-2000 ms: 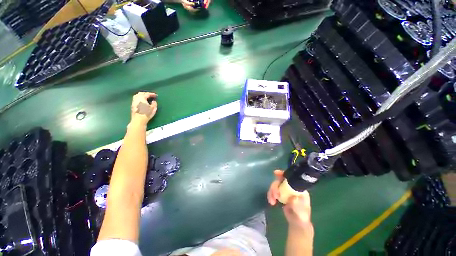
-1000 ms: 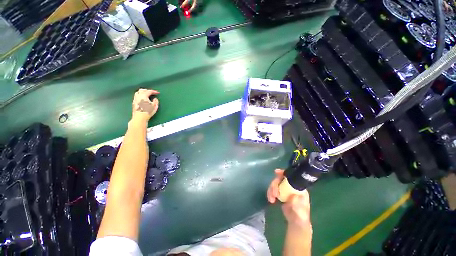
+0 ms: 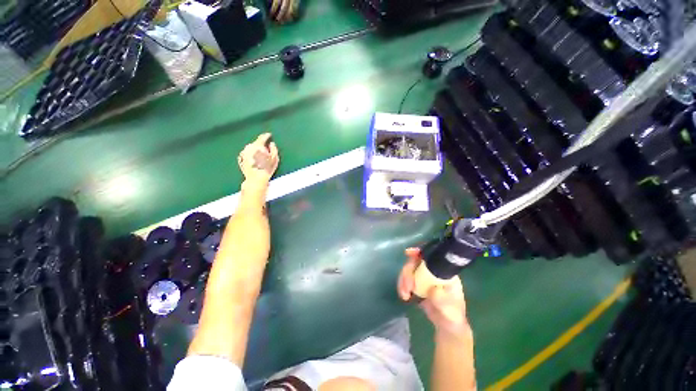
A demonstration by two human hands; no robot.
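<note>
My right hand (image 3: 436, 294) grips the cream front of a black electric screwdriver (image 3: 456, 250) at the lower right, its cable running to the upper right. My left hand (image 3: 259, 158) is stretched out over the green surface beyond the white strip (image 3: 320, 175). Its fingers are bent and their tips are hidden; I see no object in it. A white and blue screw feeder (image 3: 403, 162), with screws in its top tray, stands between and ahead of my hands. Round black units (image 3: 189, 263) are grouped left of my left forearm, with one silver-faced unit (image 3: 163, 297).
One black unit (image 3: 291, 63) stands on the far green surface, another (image 3: 436, 63) further right by a thin cable. Stacks of black trays rise at left (image 3: 46, 305) and right (image 3: 526, 153). A person's hand (image 3: 284, 9) shows at the top edge. A white box (image 3: 221, 30) stands upper left.
My left hand has moved right, over the black units' side. The far black unit has shifted left, and another now shows clearly to its right. The ring at the left has gone from view.
</note>
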